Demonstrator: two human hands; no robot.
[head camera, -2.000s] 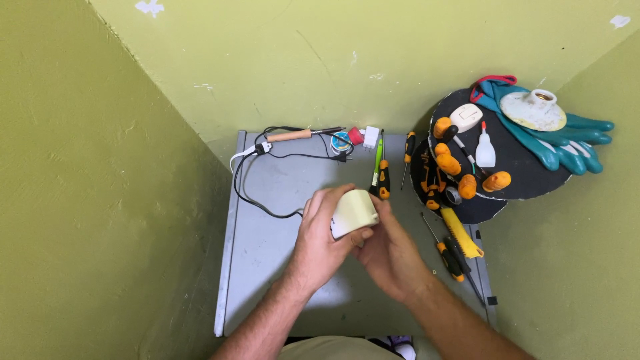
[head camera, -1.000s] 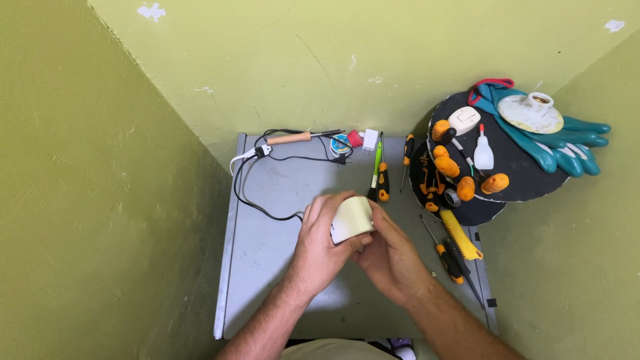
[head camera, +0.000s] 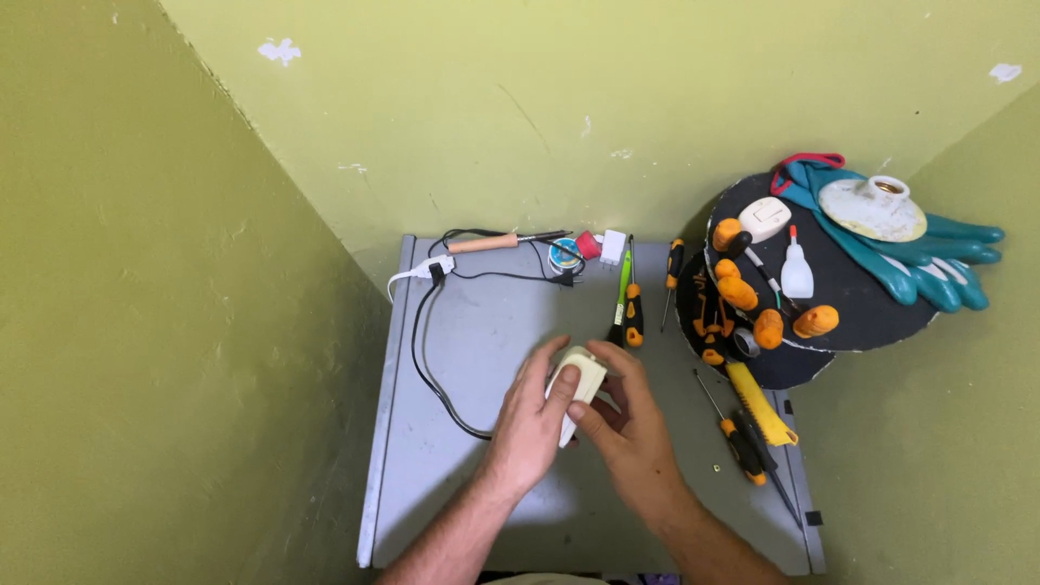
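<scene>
Over the middle of a grey table, my left hand (head camera: 528, 418) grips a cream plastic housing (head camera: 583, 382), its thumb lying across the top face. My right hand (head camera: 630, 414) holds the same housing from the right, thumb on its lower part and fingers behind the upper end. The housing is tilted, and its underside is hidden. A black cord (head camera: 443, 392) runs from a white socket connector (head camera: 433, 267) at the table's upper left and passes out of sight behind my left hand.
At the back lie a soldering iron (head camera: 485, 244), a solder spool (head camera: 565, 256), a white adapter (head camera: 612, 248), a brush (head camera: 624, 296) and a screwdriver (head camera: 634, 315). On the right, black round boards (head camera: 845, 325) bear tools, gloves (head camera: 886, 264) and a lamp holder (head camera: 873, 210). A yellow-handled tool (head camera: 760, 405) lies below them.
The cream housing has been turned between my hands, so it now shows a narrower, slanted face. My left thumb now lies over its top. The surrounding tools have stayed put.
</scene>
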